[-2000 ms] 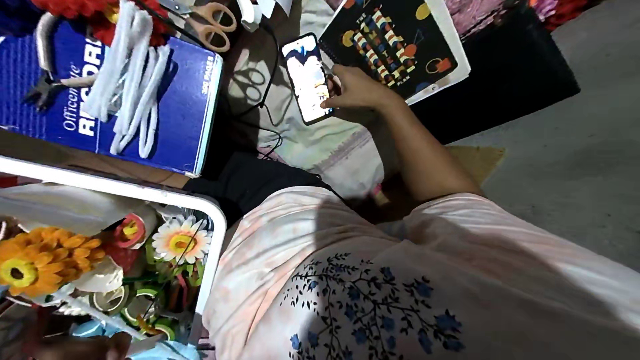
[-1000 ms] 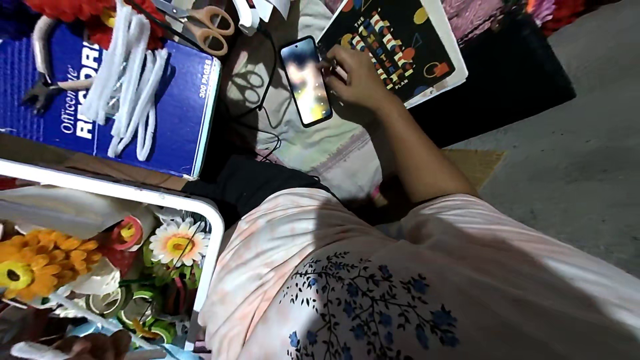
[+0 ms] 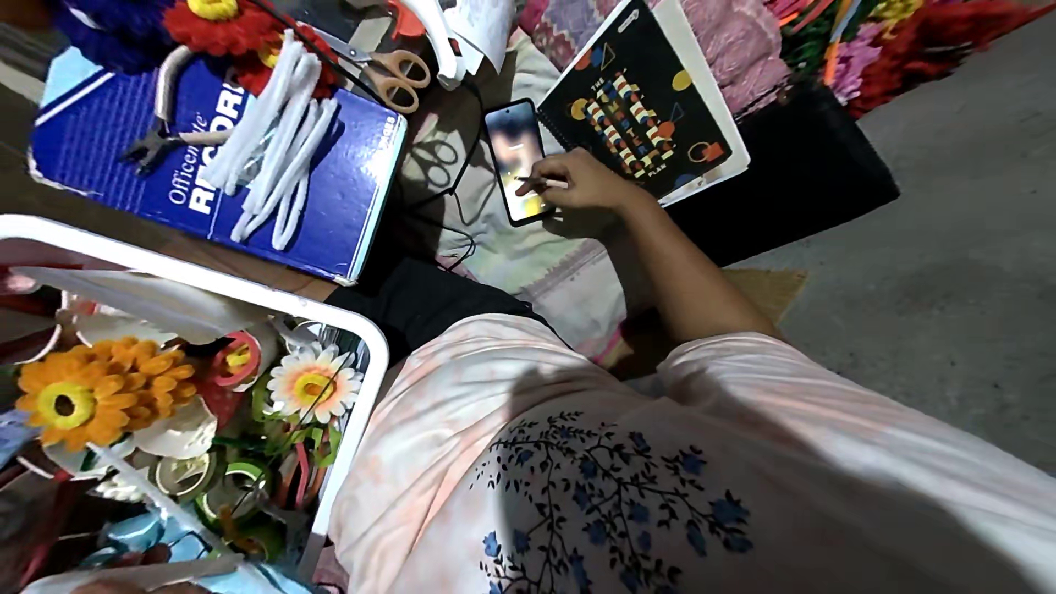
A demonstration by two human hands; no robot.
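My right hand (image 3: pixel 577 183) is over a lit smartphone (image 3: pixel 516 157), fingers bent and apart, a fingertip at the lower part of its screen. The phone lies face up on a patterned cloth (image 3: pixel 569 276), beside a black spiral notebook (image 3: pixel 639 99) with coloured shapes. Only a sliver of my left hand (image 3: pixel 177 587) shows at the bottom left edge, by a white strip (image 3: pixel 148 575) over the tub; its grip is hidden. On a blue record book (image 3: pixel 346 206) lie white pipe cleaners (image 3: pixel 289 165) and pliers (image 3: pixel 157 136) with pale handles. Orange-handled scissors (image 3: pixel 400 80) lie at its upper corner.
A white-rimmed tub (image 3: pixel 375 346) at lower left holds tape rolls, an orange artificial flower (image 3: pixel 78 396) and a white-and-pink one (image 3: pixel 313 386). A black cable (image 3: pixel 454 191) runs left of the phone. A black case (image 3: pixel 817 173) lies right of the notebook, and red fuzzy decorations (image 3: pixel 924 66) are beyond.
My right hand has moved at the phone, from its right edge to over the lower screen. At the lower left, my left hand has mostly gone out of view.
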